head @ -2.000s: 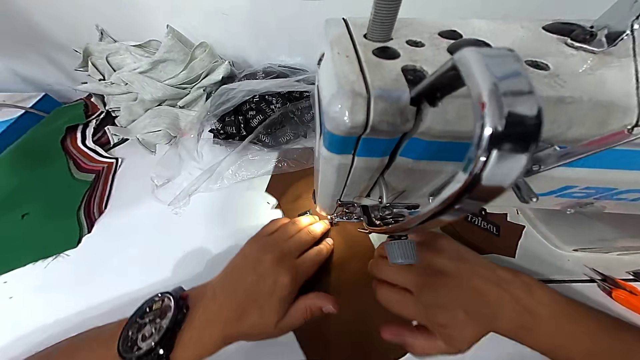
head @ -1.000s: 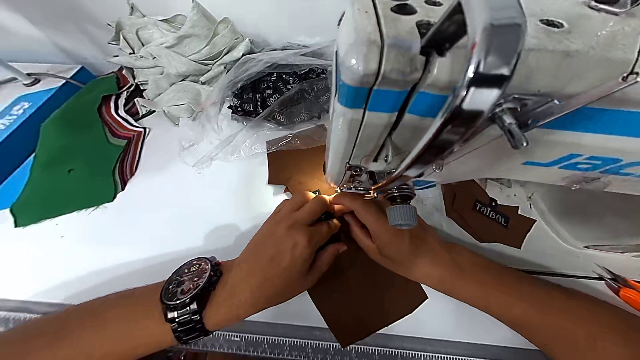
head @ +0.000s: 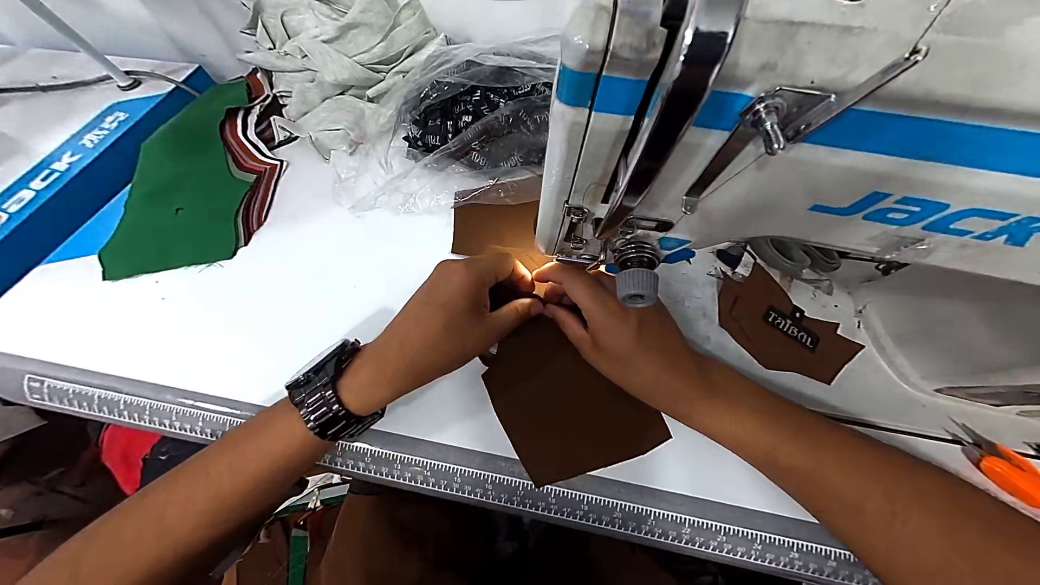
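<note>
Both hands meet just in front of the needle area of a Jack sewing machine, under its lamp light. My left hand, with a black watch on the wrist, pinches something small and dark at the edge of a brown fabric piece. My right hand pinches at the same spot, fingertips almost touching the left ones. The brown fabric hangs from the fingers toward the table's front edge. More brown fabric lies behind the hands, beside the presser foot. What exactly the fingertips grip is partly hidden.
Stacked fabric pieces, green on top, lie left. Pale crumpled cloth and a clear plastic bag of black labels stand behind. Right of the hands are brown pieces with a black label and orange-handled snips. A ruler strip edges the table.
Two seconds ago the hands were apart, flat on brown fabric at the presser foot; now their fingertips are together in front of it. The view has shifted.
</note>
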